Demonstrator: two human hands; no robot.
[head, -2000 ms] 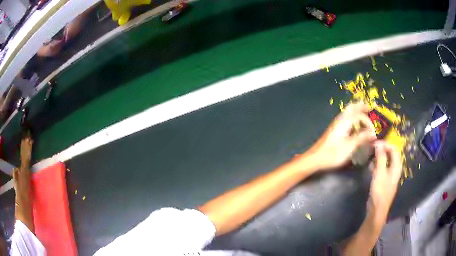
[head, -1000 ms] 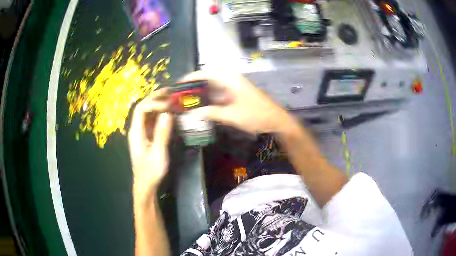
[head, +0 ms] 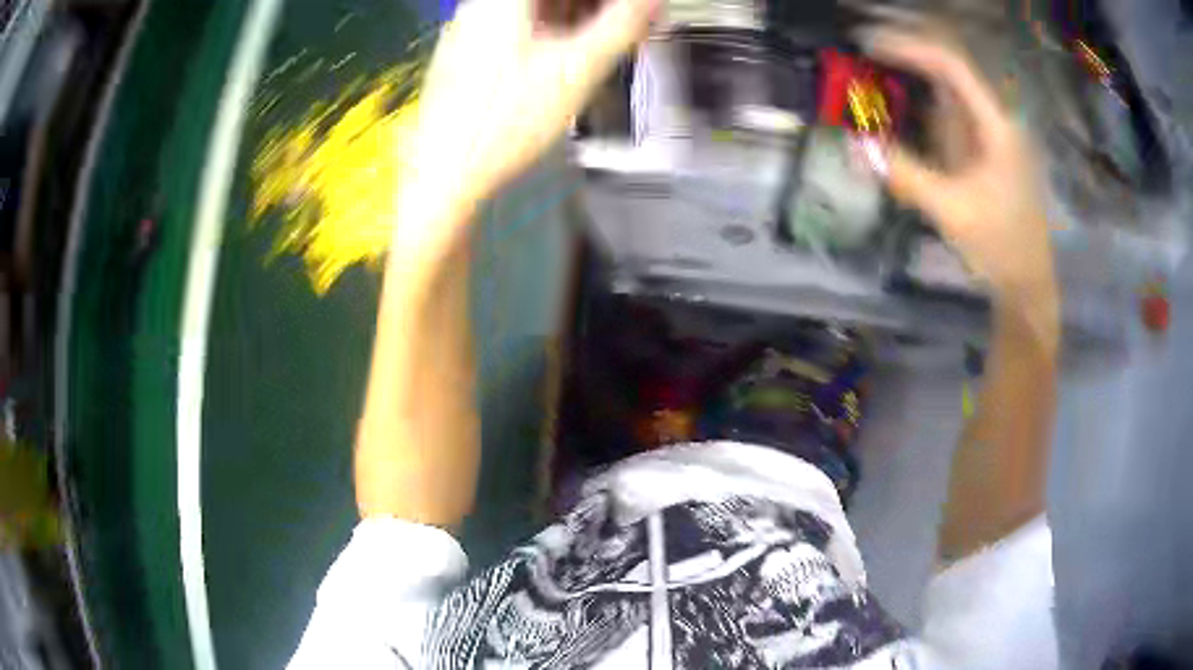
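Observation:
The electronic unit (head: 837, 196) has a red end with a yellow centre and a green-grey board face. My right hand (head: 975, 151) grips its red end between thumb and fingers, over the front of the machine. The board end points towards me. My left hand (head: 510, 79) is at the top of the view, near the machine's table-side corner; its fingers are blurred and partly cut off by the upper edge, so its grip cannot be told. The pile of small yellow parts (head: 340, 183) lies on the dark green tabletop (head: 294, 432), partly hidden by my left forearm.
The off-white machine (head: 680, 216) stands ahead, with blurred fixture blocks on top. A red-orange knob (head: 1155, 309) is at its right. The green conveyor (head: 124, 340) runs along the left, beyond a white edge line (head: 196, 353). Blurred dark and orange items show below the machine.
My hands have moved apart. My right hand has carried the unit right and up to the machine. My left hand has let go of it and moved up towards the machine's near corner.

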